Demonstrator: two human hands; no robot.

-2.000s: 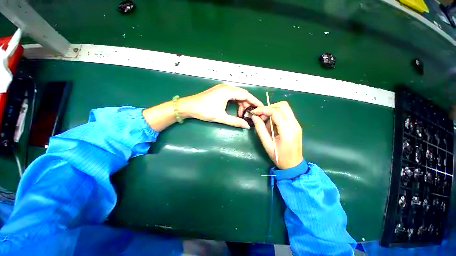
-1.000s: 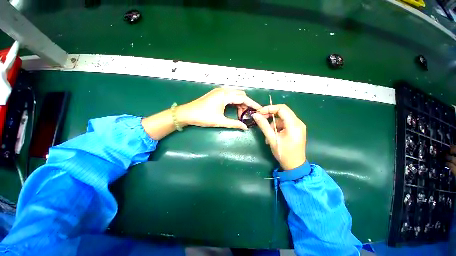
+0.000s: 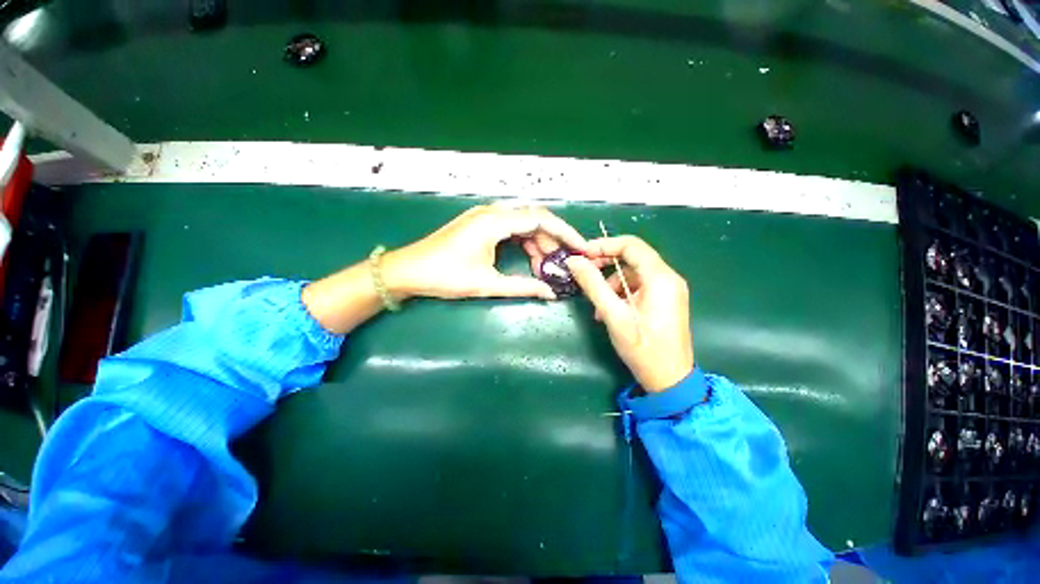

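Observation:
My left hand (image 3: 468,257), with a pale green bead bracelet at the wrist, pinches a small round black unit (image 3: 557,272) with a shiny middle between thumb and fingers. My right hand (image 3: 648,308), with a blue band at the wrist, holds a thin tan stick (image 3: 617,264). Its thumb and index fingertips touch the right side of the unit. The stick's upper end points up and away, past the index finger. The unit is held above the green bench; the fingers cover part of it.
A white rail (image 3: 456,170) crosses beyond my hands. Black units (image 3: 777,131) lie spaced on the green belt (image 3: 547,80). A black tray (image 3: 969,376) of shiny units stands at right. A flat dark rectangle (image 3: 99,306) and part of a red bin (image 3: 16,183) are at left.
The view has shifted slightly, and the rail and tray sit a little differently. Both hands stay together on the unit. Another person's fingers, at the tray a second ago, are gone.

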